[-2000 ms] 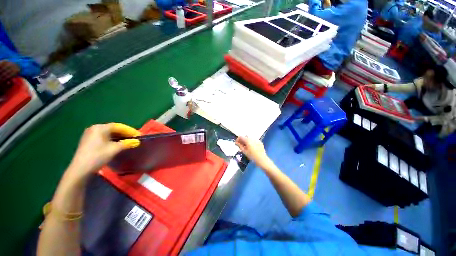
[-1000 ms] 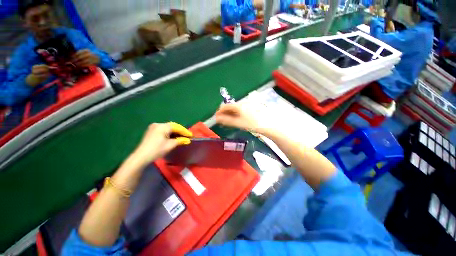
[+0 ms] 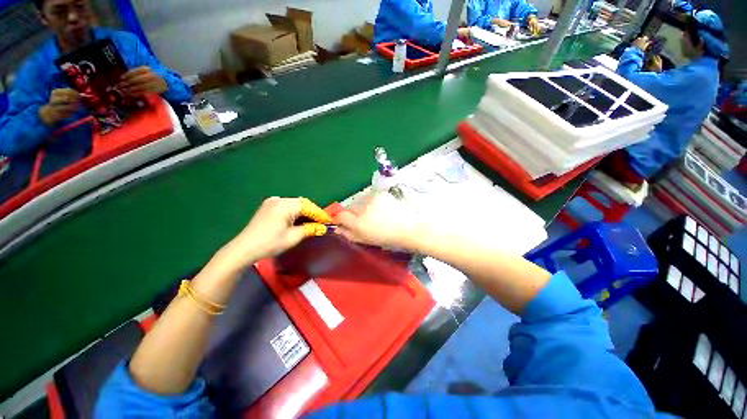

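My left hand (image 3: 282, 225), with yellow finger cots, grips the top edge of a dark tablet (image 3: 348, 260) held tilted up over the red foam tray (image 3: 373, 315). My right hand (image 3: 368, 219) is at the same top edge, touching or beside the left fingertips; whether it holds anything is hidden. A second dark tablet (image 3: 246, 335) with a white barcode label (image 3: 287, 347) lies in the tray under my left forearm. A white strip (image 3: 321, 304) shows on the bare red foam.
A small bottle (image 3: 383, 173) and white sheets (image 3: 483, 217) lie beyond the tray. Stacked white trays (image 3: 565, 123) sit on a red one at right. A green conveyor (image 3: 221, 184) runs behind. A blue stool (image 3: 610, 254) stands at right. People in blue work across the belt.
My right hand has moved from near the bottle to the tablet's top edge, beside my left fingertips. The left hand still grips the tablet.
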